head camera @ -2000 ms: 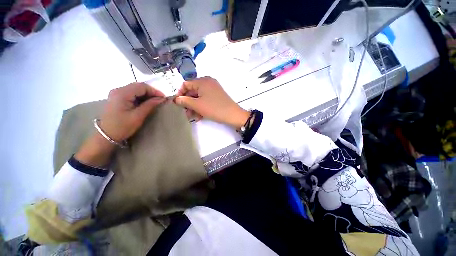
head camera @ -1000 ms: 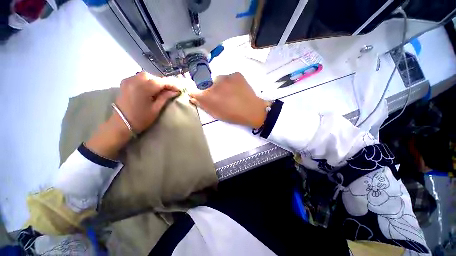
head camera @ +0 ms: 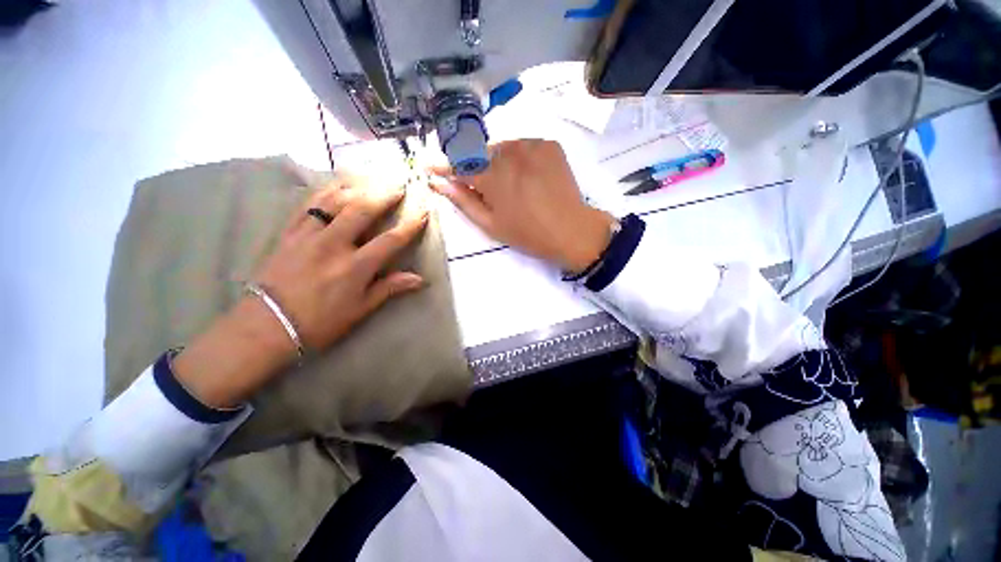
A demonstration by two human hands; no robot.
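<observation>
A khaki cut fabric panel point(head camera: 198, 253) lies flat on the white table, its right edge running up to the presser foot and needle point(head camera: 408, 141) of the sewing machine. My left hand point(head camera: 342, 258) lies flat on the panel with fingers spread, just below the needle. My right hand point(head camera: 527, 203) is right of the foot, fingertips at the cloth's upper right corner; whether they pinch the cloth is hidden by glare. A blue-grey cylinder point(head camera: 463, 137) hangs right of the foot, above my right fingertips.
Thread snips point(head camera: 672, 172) with blue and pink handles lie right on the table. A paper slip point(head camera: 659, 115) is behind them. A dark phone point(head camera: 768, 44) is strapped to the machine. A white cable point(head camera: 902, 165) hangs right. A ruler strip point(head camera: 549, 349) marks the front edge. Crumpled khaki pieces point(head camera: 274, 499) lie low left.
My left hand has gone from pinching the cloth's top edge to lying flat and spread on it. My right hand has moved from meeting the left fingertips to beside the foot.
</observation>
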